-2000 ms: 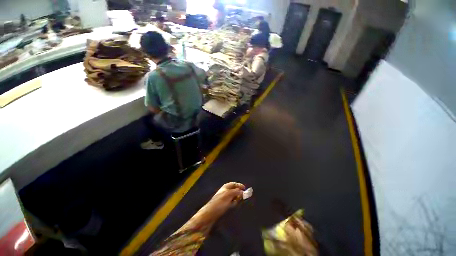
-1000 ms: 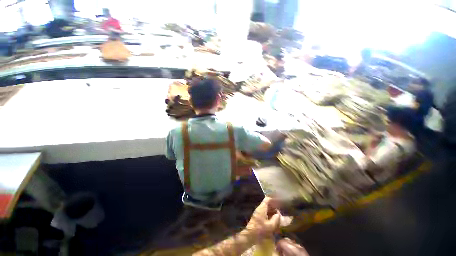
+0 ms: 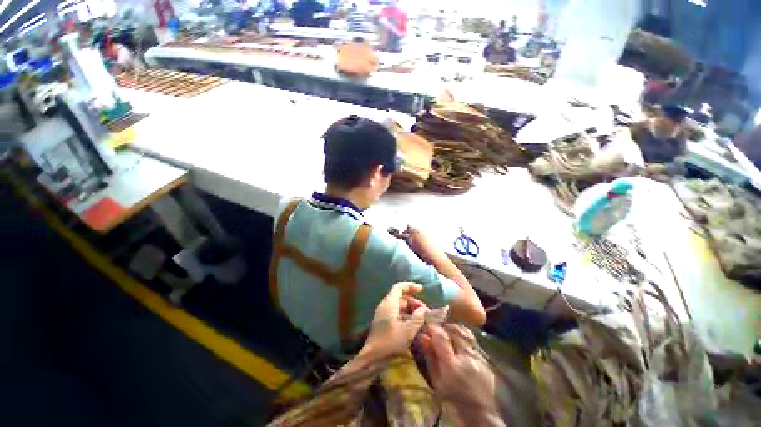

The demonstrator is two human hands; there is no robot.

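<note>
My left hand (image 3: pixel 394 324) is at the lower middle, its thumb and fingertips pinched at a small pale sticker (image 3: pixel 436 316). My right hand (image 3: pixel 459 371) is beside it on the right, fingers curled, its fingertips close to the sticker; what it grips is blurred. Yellow-brown material (image 3: pixel 405 392) shows below both hands; I cannot tell if it is sheet or sleeve. Just beyond my hands a seated worker (image 3: pixel 330 267) with a dark cap or dark hair and brown straps over a light green shirt faces the table, back towards me.
A long white table (image 3: pixel 250 125) bears piled brown panels (image 3: pixel 467 142), blue-handled scissors (image 3: pixel 466 243) and a dark round object (image 3: pixel 527 254). Brown strips hang at the lower right (image 3: pixel 601 367). A side bench with a machine (image 3: pixel 138 188) and a yellow floor line (image 3: pixel 192 334) are left. Other people are farther back.
The view has turned and come closer to the seated worker. My hands, apart two seconds ago with the sticker in my left fingertips, are now together behind the worker's back.
</note>
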